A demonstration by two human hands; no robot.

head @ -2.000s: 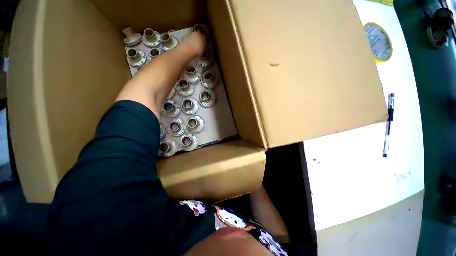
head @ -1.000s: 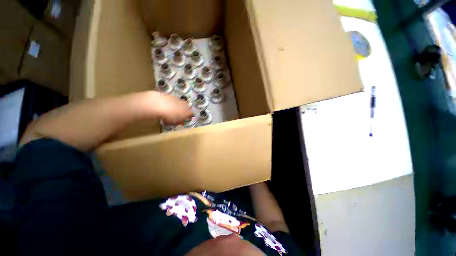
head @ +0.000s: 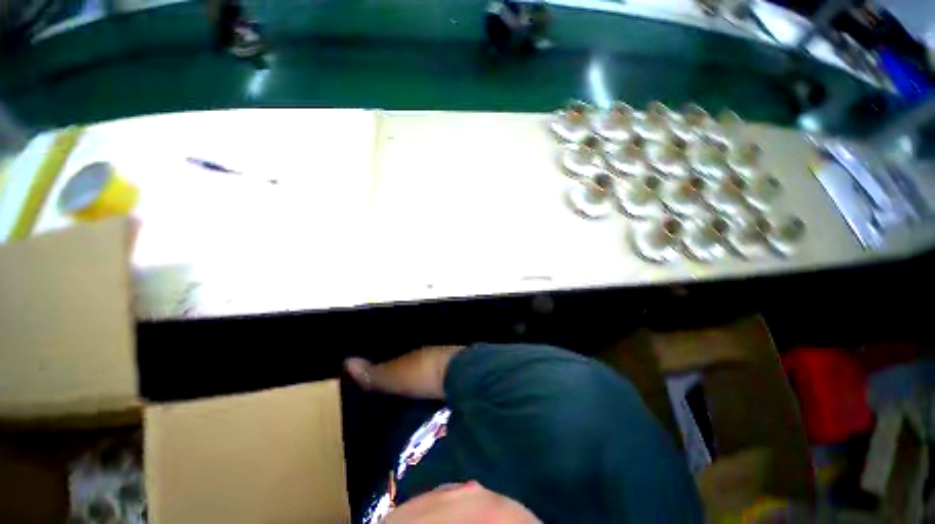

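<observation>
Flanged housings [head: 672, 189] stand upright in rows on the right part of the pale bench top [head: 461, 205], their dark openings upward. The open carton's flap [head: 246, 450] is at the lower left, and a blurred cluster of housings [head: 108, 481] shows inside the carton. My right hand [head: 371, 375] is small and blurred, low in front of me below the bench edge; its fingers cannot be made out, and no held object can be seen. My left hand is not in view.
A yellow-rimmed tape roll [head: 97, 191] and a dark pen [head: 215, 165] lie at the bench's left. The green belt [head: 379, 67] runs behind with dark units on it. Another brown carton [head: 764, 399] and a red thing [head: 828, 394] are at the lower right.
The view has swung right, from the carton to the bench. My left hand, previously inside the carton, has left the picture. The rows of housings on the bench have come into view.
</observation>
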